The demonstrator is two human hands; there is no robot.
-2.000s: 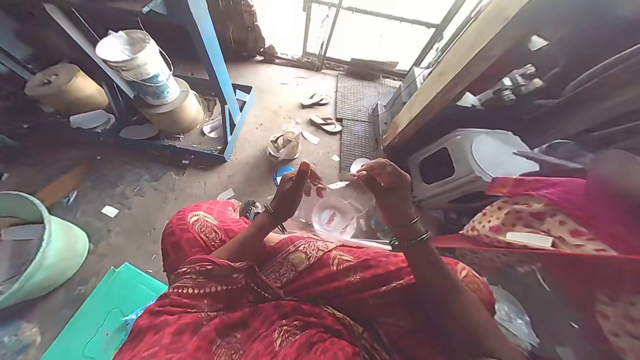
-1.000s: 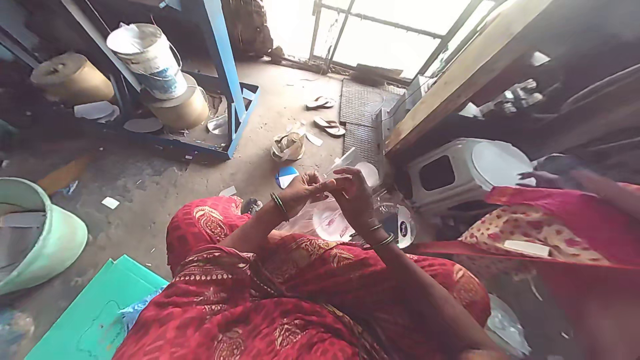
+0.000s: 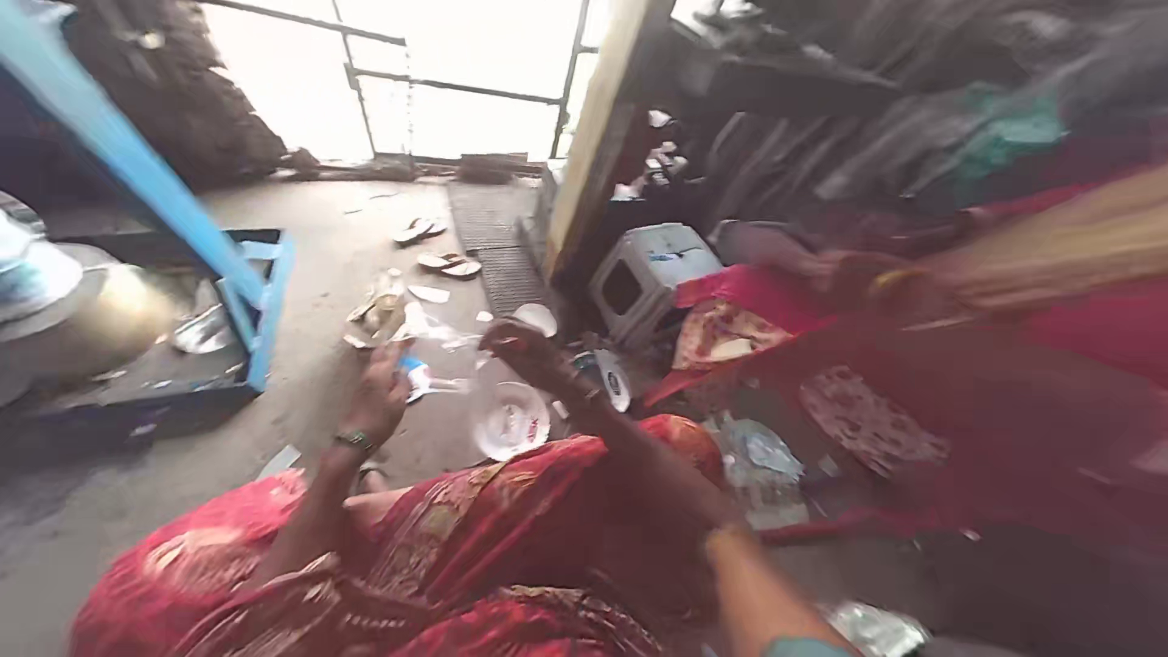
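My left hand (image 3: 377, 392) is raised over the floor with a bangle at its wrist; blur hides whether anything is between its fingers. My right hand (image 3: 525, 351) has curled fingers, apart from the left hand, and I cannot tell if it holds something small. Below and between the hands lies a round translucent plastic lid or container (image 3: 511, 420) with a red mark. A blue and white piece (image 3: 413, 377) lies just beside my left hand. Right of my right forearm is a white oval-ended item (image 3: 614, 380), and a round white disc (image 3: 536, 319) lies above my right hand.
A white plastic stool (image 3: 671, 251) stands to the right, near a person in pink cloth whose arm (image 3: 1022, 246) reaches in. Sandals (image 3: 449, 265) lie ahead near a ribbed mat (image 3: 511, 274). A blue metal frame (image 3: 265, 319) stands left. Clear plastic bags (image 3: 759, 456) lie at right.
My hands were together and have moved apart. The other person's arm at the right reaches further into view. The view has shifted toward the right.
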